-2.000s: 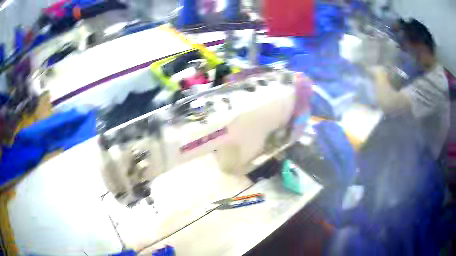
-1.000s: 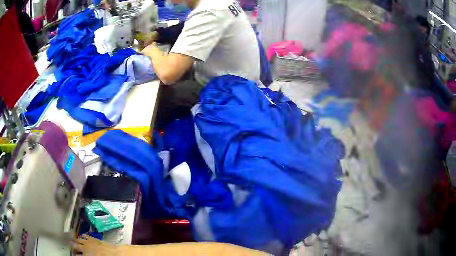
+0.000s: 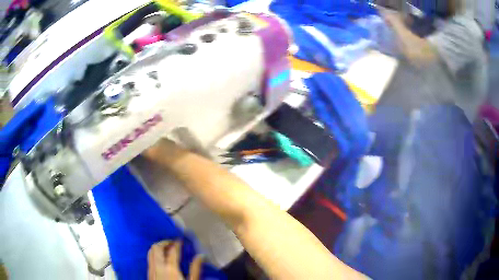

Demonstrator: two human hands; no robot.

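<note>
A royal-blue fabric piece (image 3: 128,213) lies on the bed beside the needle area of the off-white HIKARI sewing machine (image 3: 180,82) and runs to the near edge. My left hand (image 3: 170,262), cut off by the bottom edge, has bent fingers closed on its near part. My right arm reaches in from the lower right. My right hand (image 3: 156,150) is blurred and partly hidden behind the machine head, so its hold cannot be told. The thread snips (image 3: 257,155) lie on the table right of my forearm.
A teal-green packet (image 3: 292,149) and a flat black object (image 3: 303,130) lie at the table's right end. A large blue fabric pile (image 3: 437,186) stands to the right. A yellow-green tray (image 3: 123,27) is behind the machine. Another person (image 3: 459,49) sits at the upper right.
The view has swung back from the right to the machine. A blue piece now lies by the needle, where the bed was bare two seconds ago. My left hand has come into view.
</note>
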